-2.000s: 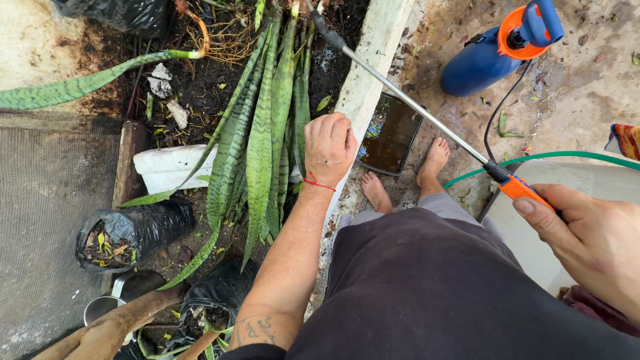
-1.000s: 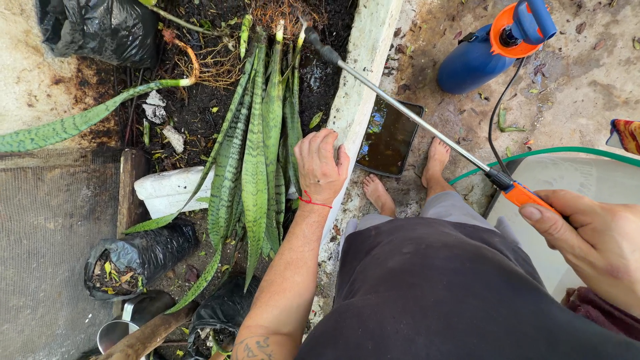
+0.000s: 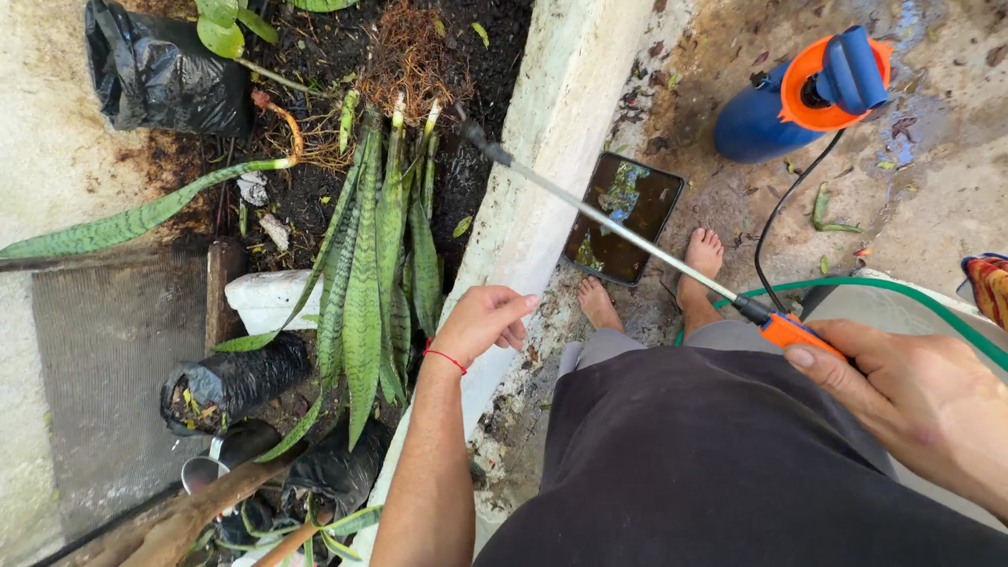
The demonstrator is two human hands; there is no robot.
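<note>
My right hand point(image 3: 906, 402) grips the orange handle point(image 3: 799, 335) of a sprayer wand. The wand's metal tube point(image 3: 614, 227) reaches up and left, its dark nozzle point(image 3: 472, 132) beside the bare roots point(image 3: 405, 59) of several snake plants. Their long green leaves point(image 3: 362, 315) lie on the dark soil. My left hand point(image 3: 487, 321), with a red string at the wrist, is loosely curled over the concrete border, right of the leaves, with nothing visible in it. A blue pressure sprayer tank point(image 3: 760, 114) with an orange funnel top stands on the ground at the upper right.
A pale concrete border point(image 3: 543, 157) divides the bed from the paving. A dark tray of water point(image 3: 622, 216) lies by my feet. A green hose point(image 3: 913, 291) curves at right. Black plant bags point(image 3: 165, 75), a white block point(image 3: 272, 299) and a wooden branch point(image 3: 173, 512) are at left.
My left hand, earlier resting knuckles-up by the leaves on the border's edge, has turned, with its thumb now pointing right. The wand is still in my right hand, its nozzle near the roots.
</note>
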